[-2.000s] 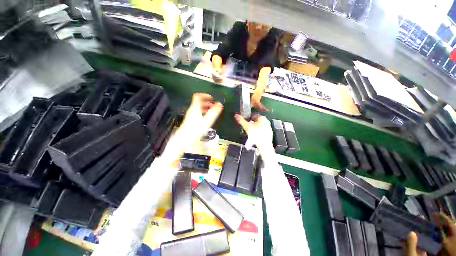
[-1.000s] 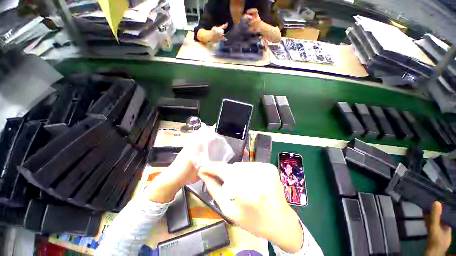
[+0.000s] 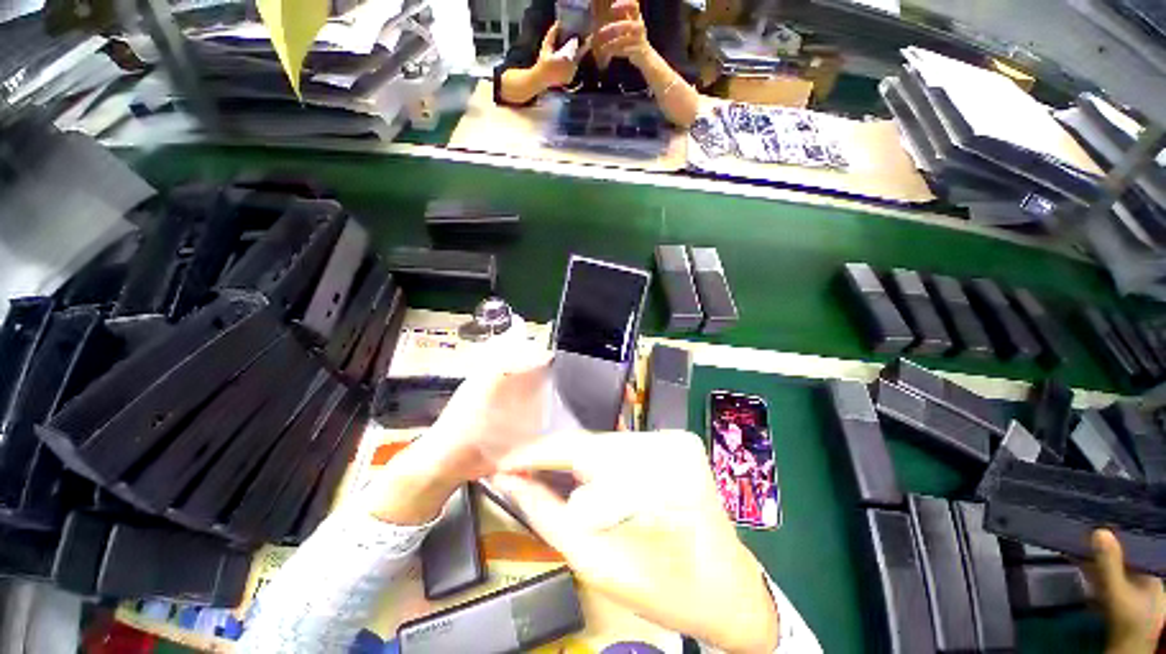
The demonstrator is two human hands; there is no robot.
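My left hand [image 3: 467,428] and my right hand [image 3: 639,517] are close together above the printed sheet, pinching a small thin white wipe or film [image 3: 550,415] between them. Just beyond them, a dark device housing [image 3: 595,383] has a glossy panel [image 3: 600,313] at its far end. My hands hide its near end. I cannot tell whether a hand touches it. A closed unit [image 3: 492,616] and a darker one [image 3: 453,543] lie on the printed sheet [image 3: 524,549] below, partly covered by my arms.
Open housing shells [image 3: 192,396] are piled at left. A silver-topped bottle [image 3: 491,317] stands behind my left hand. A lit smartphone [image 3: 744,457] lies at right. Narrow units [image 3: 944,562] and another person's hand [image 3: 1125,594] are farther right. Units sit on the green belt [image 3: 780,275].
My hands have come back from the belt and met at the white piece. It looks less spread than a second ago. The person opposite has raised a small object.
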